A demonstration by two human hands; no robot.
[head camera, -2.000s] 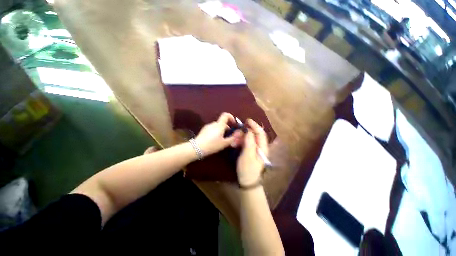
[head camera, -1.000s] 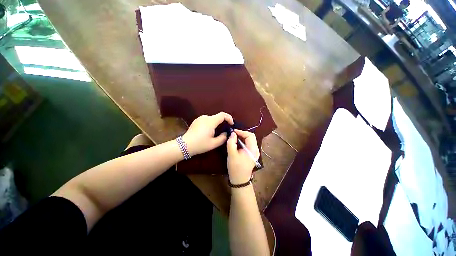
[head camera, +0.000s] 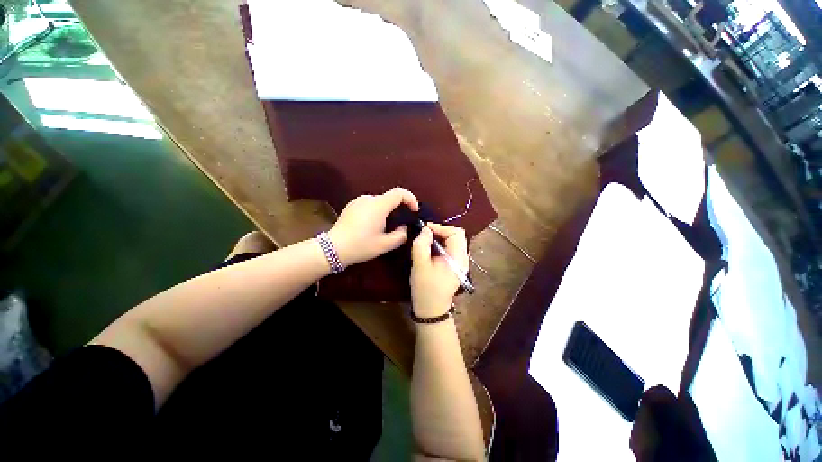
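A stack of dark maroon fabric lies on the brown table, its far part under a white paper pattern. My left hand holds a small dark piece over the near part of the maroon fabric. My right hand grips a slim white and dark pen-like tool like a pencil, its tip at the dark piece. The exact contact at the tip is too small to tell. A thin pale thread curls over the fabric just right of my hands.
The worn wooden table has its edge near my body. At the right, more maroon fabric lies under white patterns, with a black phone on one. A white paper piece lies at the far side. Green floor shows at left.
My hands have come closer around the dark piece, and the tool has swung to point at it. The view has shifted, so the fabric and pattern sit higher in the picture.
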